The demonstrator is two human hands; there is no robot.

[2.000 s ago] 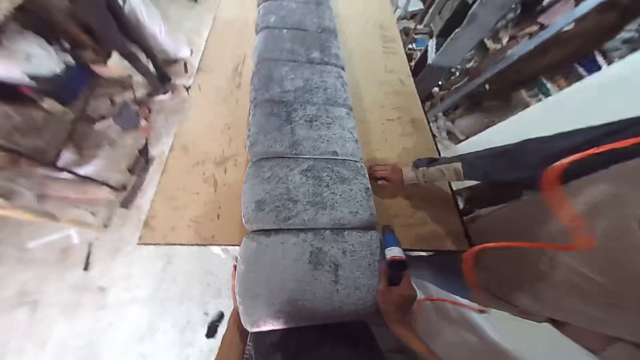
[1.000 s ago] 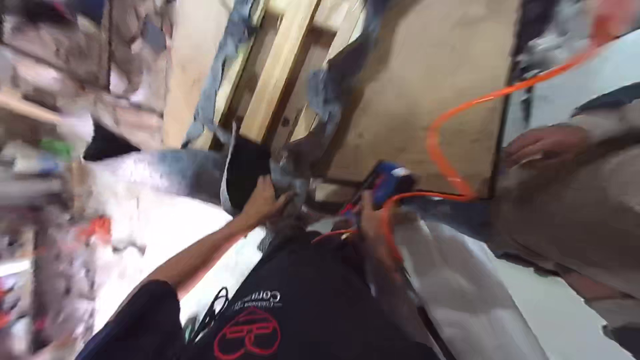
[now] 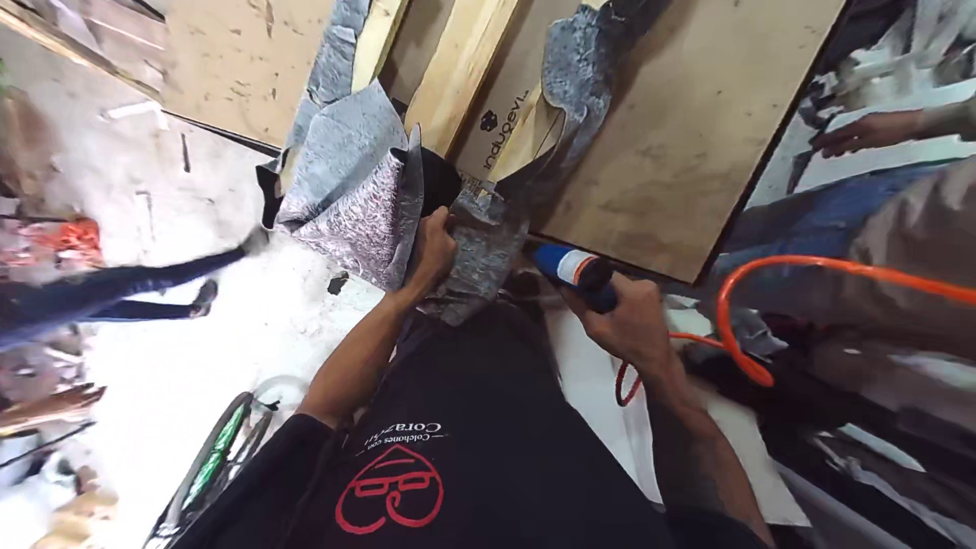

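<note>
My left hand point(image 3: 433, 250) grips the edge of a loose grey upholstery fabric point(image 3: 347, 194) at the near end of a wooden frame point(image 3: 461, 69). The cloth is folded over, and a black piece shows beneath it. In my right hand point(image 3: 627, 316) is a blue pneumatic stapler point(image 3: 573, 271), its nose pointing left toward the fabric end. An orange air hose point(image 3: 839, 264) curves at the right; where it joins the tool is hidden. More grey cloth point(image 3: 583, 76) hangs along the frame's right side.
The frame lies on a wooden board table point(image 3: 686, 137) with dark edges. At the right are another person's hand point(image 3: 862, 136) and clothing, near the hose. Another person's legs point(image 3: 137, 286) show at the left. A coiled green and black item point(image 3: 217, 450) lies on the floor at lower left.
Two seconds ago the grey padded top faced up; now the wooden frame's slats show. My left hand has come onto the fabric at the near end. The view has swung a lot.
</note>
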